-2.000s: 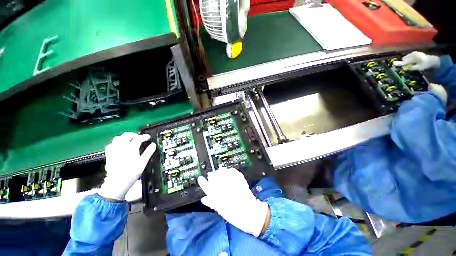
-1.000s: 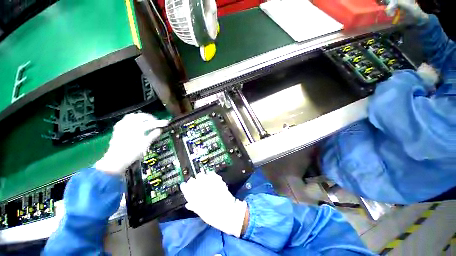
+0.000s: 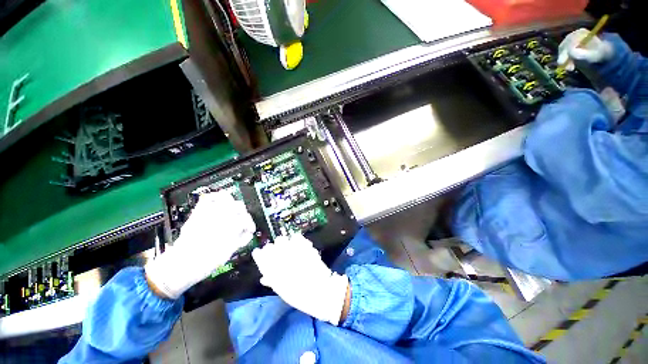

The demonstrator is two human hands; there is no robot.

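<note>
A black solder pallet [image 3: 334, 213] lies tilted across the conveyor in front of me. Two green PCB panels sit side by side in it. The right panel [image 3: 288, 192] is mostly uncovered. The left panel [image 3: 224, 269] is largely hidden under my left hand. My left hand [image 3: 209, 238], white-gloved, rests over the left panel with fingers bent; what its fingertips touch is hidden. My right hand [image 3: 302, 277], white-gloved, lies at the pallet's near edge with its fingertips at the lower end of the right panel; no held part shows.
Tangled brackets [image 3: 96, 146] fill a bin on the left shelf. Waiting boards [image 3: 39, 288] stand at the lower left. A fan [image 3: 270, 25] stands beyond the conveyor rail [image 3: 426, 170]. At right, a neighbouring worker's gloved hand [image 3: 586, 48] holds a yellow stick tool over another pallet [image 3: 522, 71].
My left hand has moved from the pallet's upper left edge down onto the left panel. My right hand stays near the lower edge. The neighbour's hand has come back over their pallet.
</note>
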